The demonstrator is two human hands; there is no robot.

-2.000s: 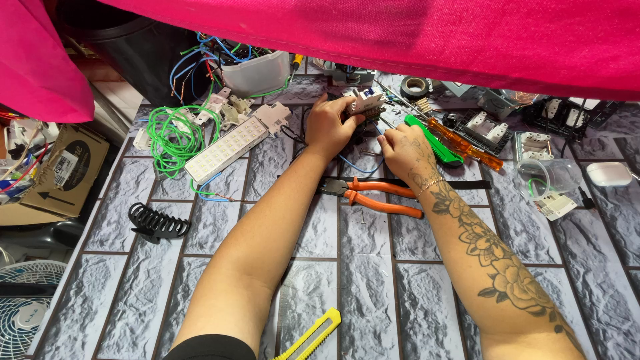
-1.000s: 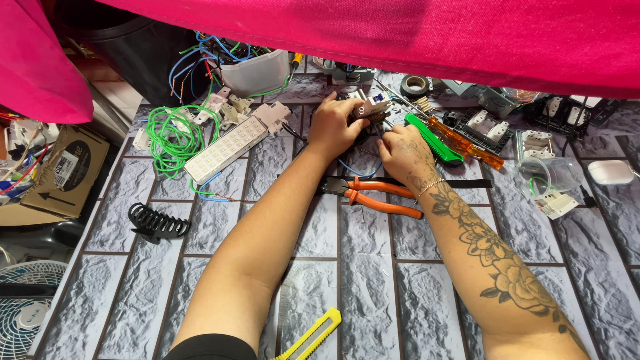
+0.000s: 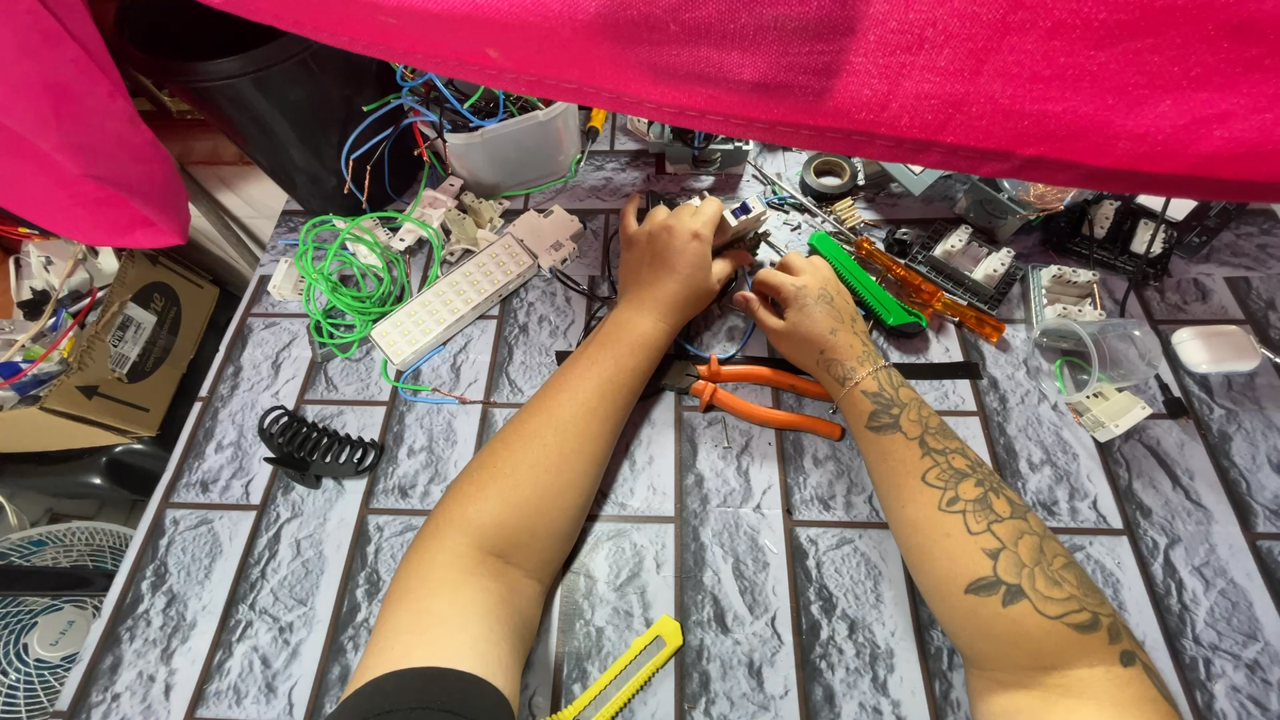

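My left hand [image 3: 672, 255] grips a small electrical module [image 3: 738, 222], pale with a blue part, and covers much of it. Just right of it, my right hand [image 3: 795, 305] has its thumb and fingers drawn together; whether a thin tool sits between them cannot be made out. Pliers with orange handles [image 3: 770, 400] lie below both hands, across a black strip [image 3: 930, 370]. Beside my right hand rests a green utility knife [image 3: 865, 283], and close to it a screwdriver with a clear orange handle [image 3: 935, 295]. A blue wire [image 3: 735, 350] curves between my hands.
Left of my hands lie an LED light panel [image 3: 455, 300] and coiled green wire [image 3: 355, 275]. A wire-filled plastic container [image 3: 520, 150] stands behind. Nearer are a black hair claw [image 3: 318, 447] and yellow cutter [image 3: 625, 675]. A clear cup [image 3: 1100, 355] lies right. Pink cloth [image 3: 750, 70] hangs over the far edge.
The module has turned and sits lower in my left hand than two seconds ago, its blue part now showing. My right hand has stayed close beside it.
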